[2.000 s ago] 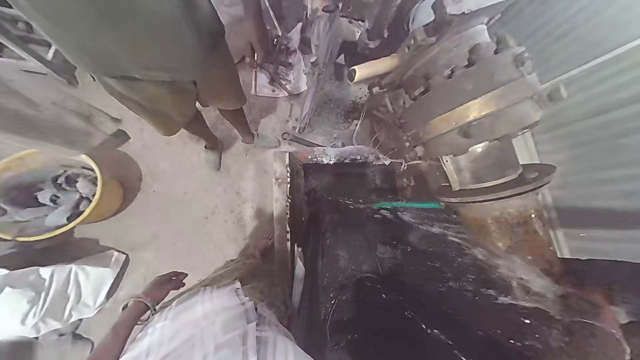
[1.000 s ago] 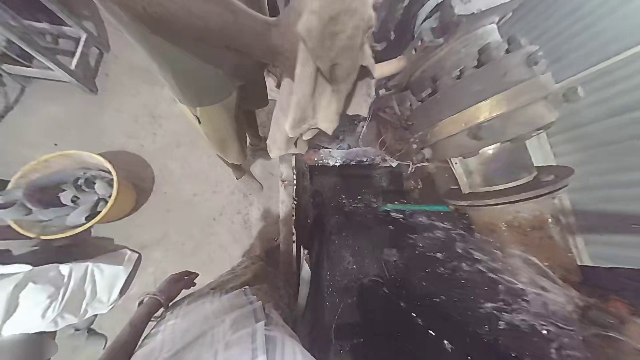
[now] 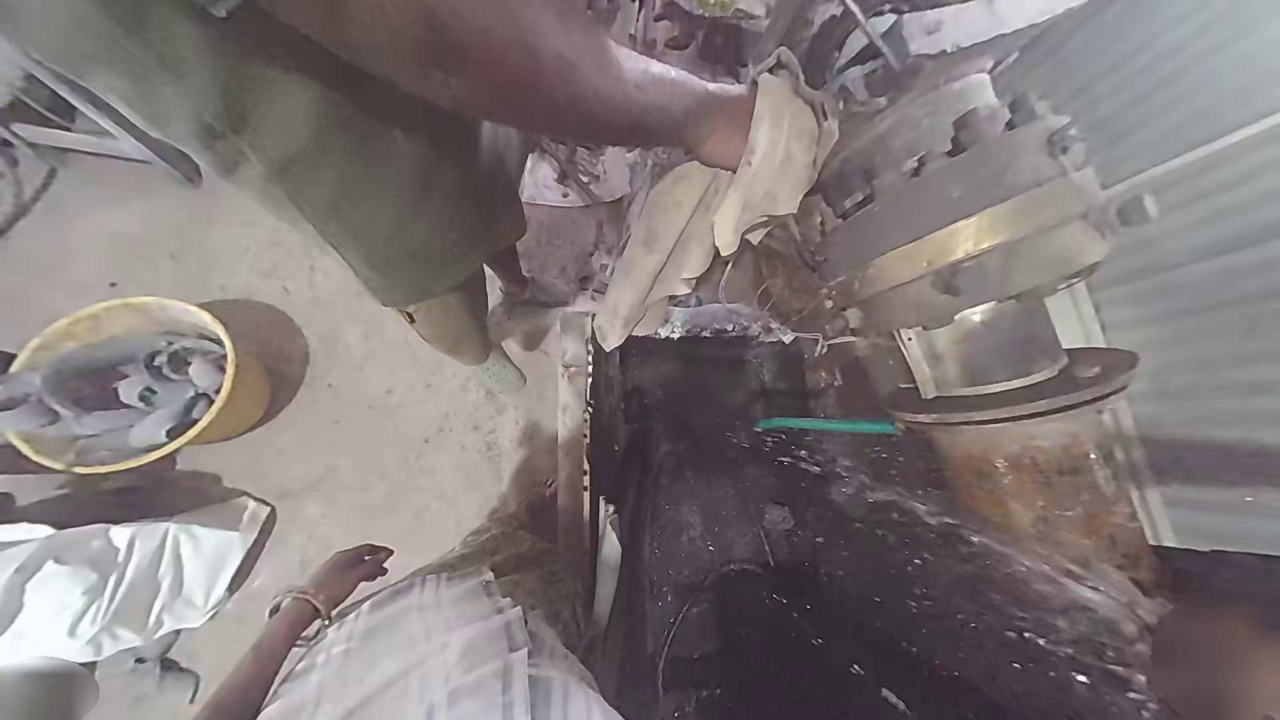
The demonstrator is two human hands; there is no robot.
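Note:
My left hand [image 3: 352, 574], with a bangle at the wrist, hangs over the floor beside a checked light cloth garment; it looks empty, its fingers loosely apart. I do not make out my right hand. To the right lies a dark, wet trough [image 3: 700, 520] with water streaks. A green strip [image 3: 828, 426] reaches across its upper part, near a bolted metal flange [image 3: 960, 240] and a rusty cylindrical part [image 3: 1040, 480]. Above the trough's far end, another person's hand [image 3: 725, 135] grips a beige cloth [image 3: 770, 160], whose lower end hangs by the trough's corner.
A yellow-rimmed bucket [image 3: 232, 385] holding grey pieces stands on the floor at left, above a whitish sheet or sack [image 3: 120, 570]. The other person stands at upper left. A metal frame [image 3: 80, 140] is at the far left, corrugated sheeting [image 3: 1190, 300] at right. A blurred brownish patch fills the bottom right corner.
The other person has come closer to the trough, and an arm now reaches across its far end. The beige cloth, not seen two seconds ago, hangs there. My left hand stays low at left.

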